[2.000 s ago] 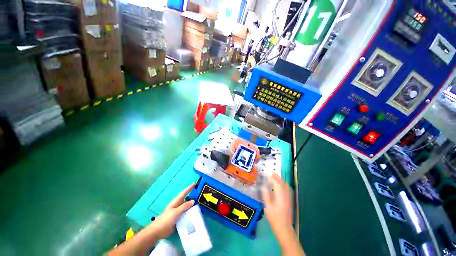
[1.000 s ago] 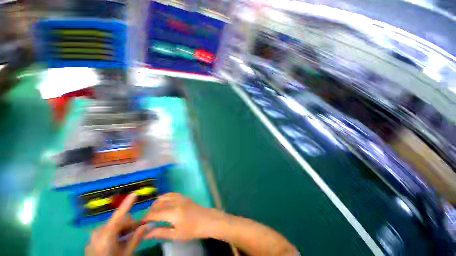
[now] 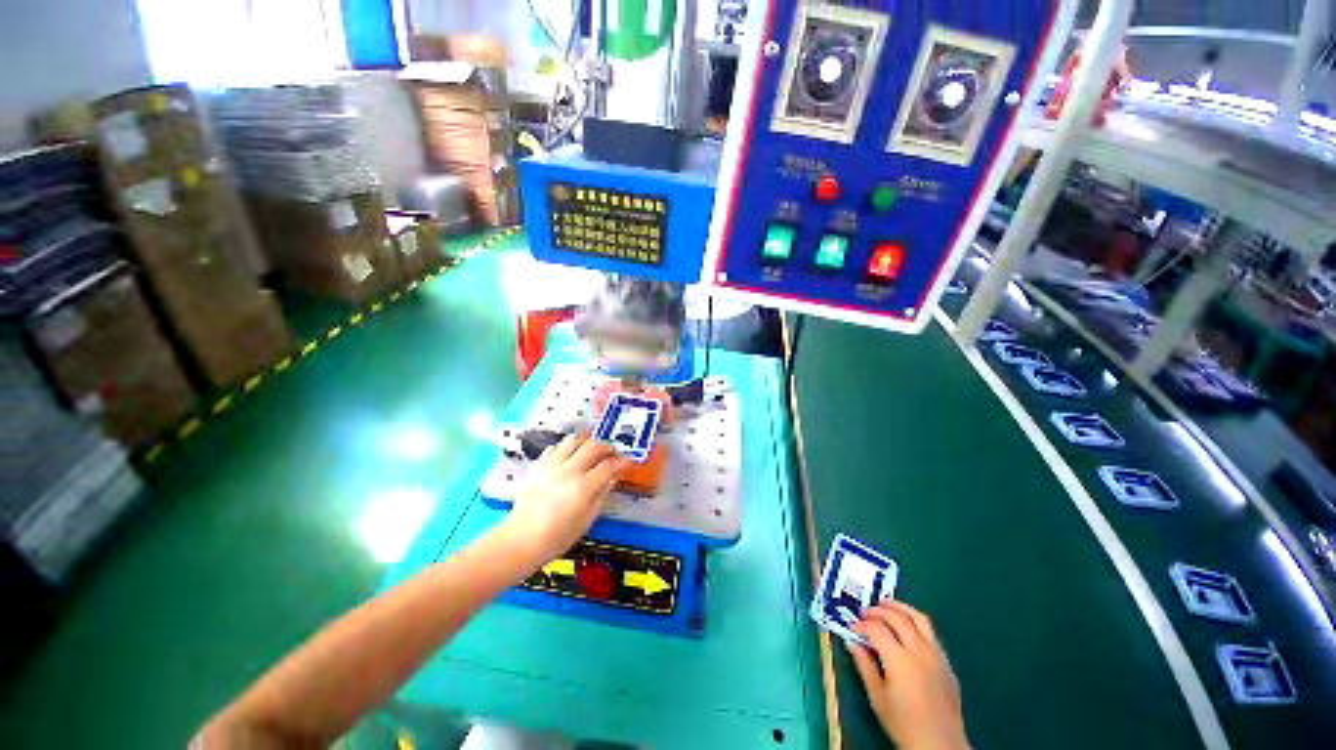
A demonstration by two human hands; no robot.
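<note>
My left hand [image 3: 560, 495] reaches over the base plate [image 3: 703, 466] of the press, its fingertips on the lower left edge of a housing [image 3: 629, 427]. That housing lies at the orange fixture [image 3: 642, 472] under the press head [image 3: 630, 325]. Whether it is seated or lifted a little, I cannot tell. My right hand [image 3: 904, 667] holds a second housing [image 3: 854, 588] by its lower right corner, over the near edge of the conveyor. Both housings have a white-blue rim and a dark inner pattern.
A red button [image 3: 595, 579] sits between yellow arrows on the press front. The control box [image 3: 865, 161] hangs above right. More housings [image 3: 1138, 487] lie in a row beyond the white line of the green conveyor [image 3: 952, 454]. Stacked cartons [image 3: 198, 249] stand at the left.
The view has swung right and partly back. My hands, close together before the press a second ago, are now apart: left at the fixture, right at the conveyor edge with a housing.
</note>
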